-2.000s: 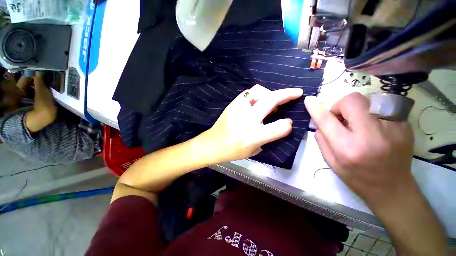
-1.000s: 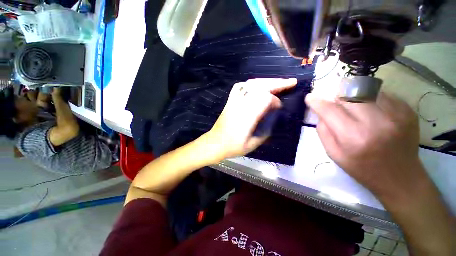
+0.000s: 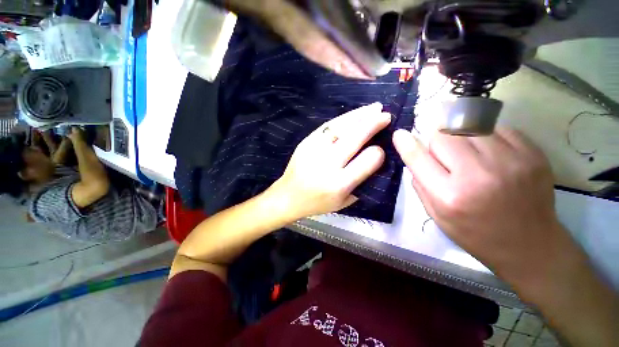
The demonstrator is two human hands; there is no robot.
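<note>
Dark pinstripe fabric (image 3: 271, 101) lies on the white table under the sewing machine head (image 3: 468, 41), with its right edge beside the orange-red marks (image 3: 405, 73) near the needle area. The needle itself is hidden. My left hand (image 3: 339, 157) lies on the fabric, thumb and fingers apart, pressing it. My right hand (image 3: 475, 183) is at the fabric's right edge, index fingertip on or beside it, other fingers curled. Whether it pinches the edge cannot be told. A plain black piece (image 3: 193, 122) lies at the fabric's left side.
A grey round machine part (image 3: 472, 116) hangs just above my right hand. A pale rounded guard or lamp (image 3: 201, 37) is above the cloth. A red basket (image 3: 180, 220) is below the table's left edge. A person (image 3: 85, 196) works at the far left.
The view has shifted, and the machine head now covers more of the fabric's top. My left fingers are straighter than one second ago. My right hand stays beside the fabric edge.
</note>
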